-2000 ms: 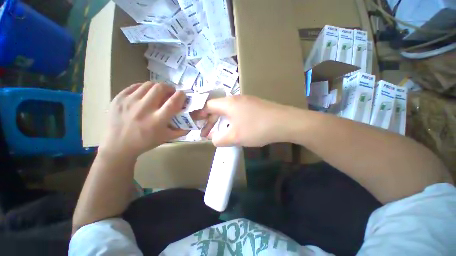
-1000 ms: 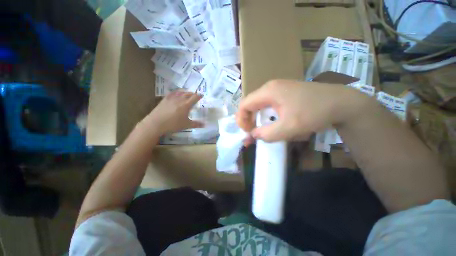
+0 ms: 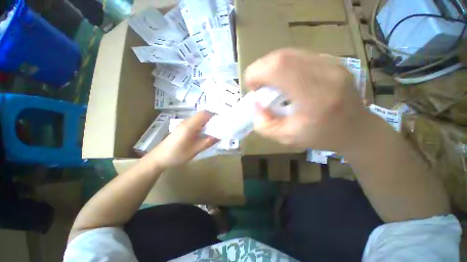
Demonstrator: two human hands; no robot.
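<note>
My right hand [image 3: 307, 97] is blurred, raised over the inner right edge of the large brown carton [image 3: 105, 102], and closed on a white item with a small dark spot [image 3: 282, 104]. A small white retail box [image 3: 233, 120] slants from it down to my left hand [image 3: 184, 138], which grips its lower end. Where the box and the white item meet is too blurred to tell. Many white boxes and printed cards [image 3: 176, 64] lie jumbled in the carton below.
Upright white boxes [image 3: 386, 116] stand at the right, partly hidden by my right arm. A white corded device [image 3: 417, 30] and brown-wrapped parcels [image 3: 435, 138] are further right. A blue stool [image 3: 43, 128] and a blue bin [image 3: 38, 46] stand at the left.
The long white item no longer hangs below my right hand, which has risen. The crumpled whitish wrap is gone from it. My left hand now grips a white box.
</note>
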